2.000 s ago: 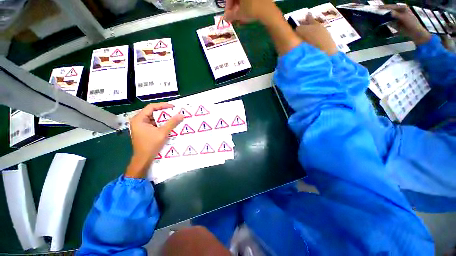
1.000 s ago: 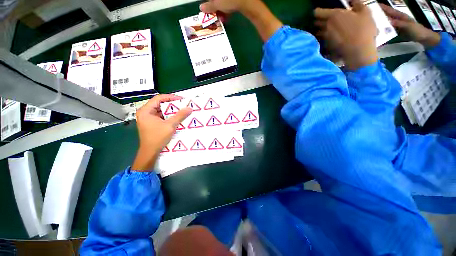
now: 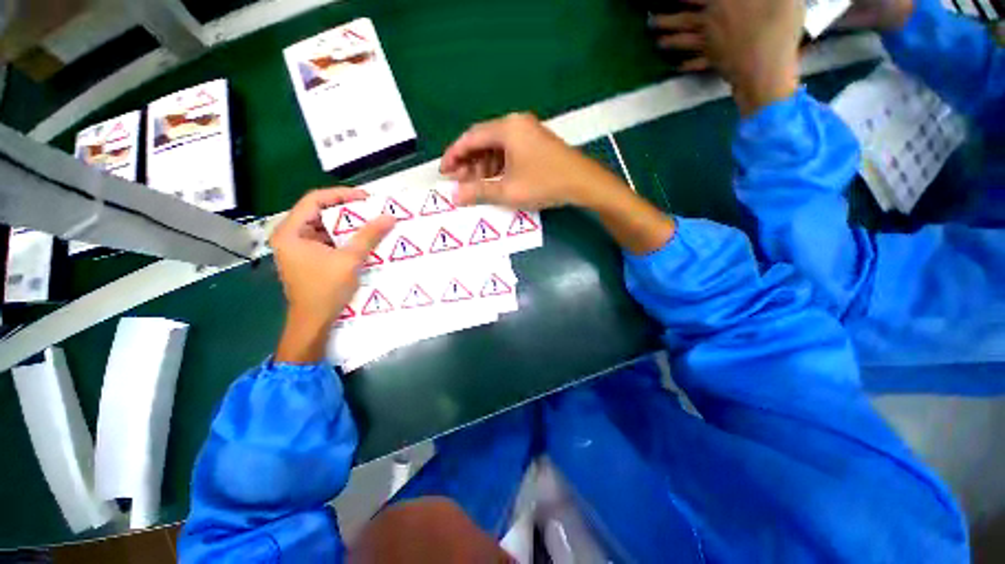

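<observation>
My left hand (image 3: pixel 322 262) grips the left end of the label sheets (image 3: pixel 424 292), which show rows of red warning triangles. Its thumb lies on top of them. My right hand (image 3: pixel 512 165) is over the top right of the sheets, fingers bent near the triangle at the end of the top row. Its fingertips are partly hidden, so I cannot tell whether they hold a label. Beyond, a white product box (image 3: pixel 353 105) with a brown photo band lies on the green conveyor belt (image 3: pixel 485 55), a warning label at its top corner.
More labelled boxes (image 3: pixel 193 149) lie at the left behind a metal frame post (image 3: pixel 121 198). White backing strips (image 3: pixel 138 413) lie on the near table's left. A pale conveyor side rail (image 3: pixel 628 110) crosses beyond my hands. At right are another person's hand (image 3: pixel 744 44) and label sheets (image 3: pixel 898 138).
My right hand has moved from the box's top corner back to the label sheets. The boxes have shifted left in view. The neighbour's hand has moved slightly up and left.
</observation>
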